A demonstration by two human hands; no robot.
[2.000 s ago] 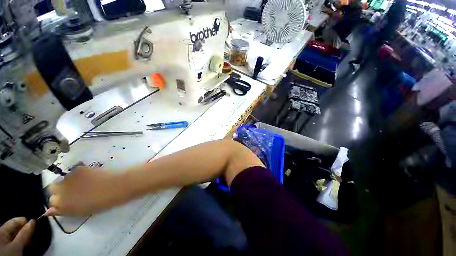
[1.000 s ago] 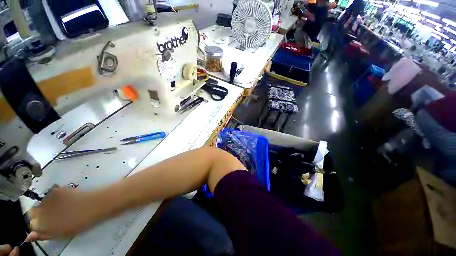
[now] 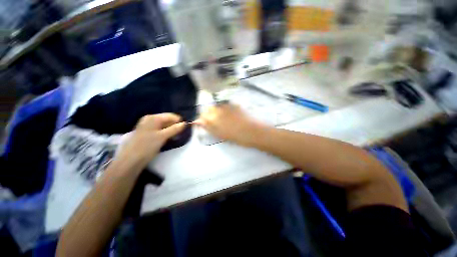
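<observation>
The picture is blurred. A black garment piece lies on the white table left of the machine head, with white and black lace trim at its left. My left hand lies at the garment's near edge, thumb and fingertips pinched together. My right hand is just right of it, below the sewing machine's needle area. A small thin light thing shows between the two hands' fingertips; I cannot tell what it is. The sewing machine stands behind.
Blue-handled snips and slim tweezers lie right of my right hand. Black-handled scissors lie far right. A blue crate with dark cloth stands left of the table, and blue plastic shows at the lower right.
The view has swung left, bringing the garment, lace and left crate into sight. My left hand, cut off at the edge before, now shows fully. My hands remain close together by the needle area.
</observation>
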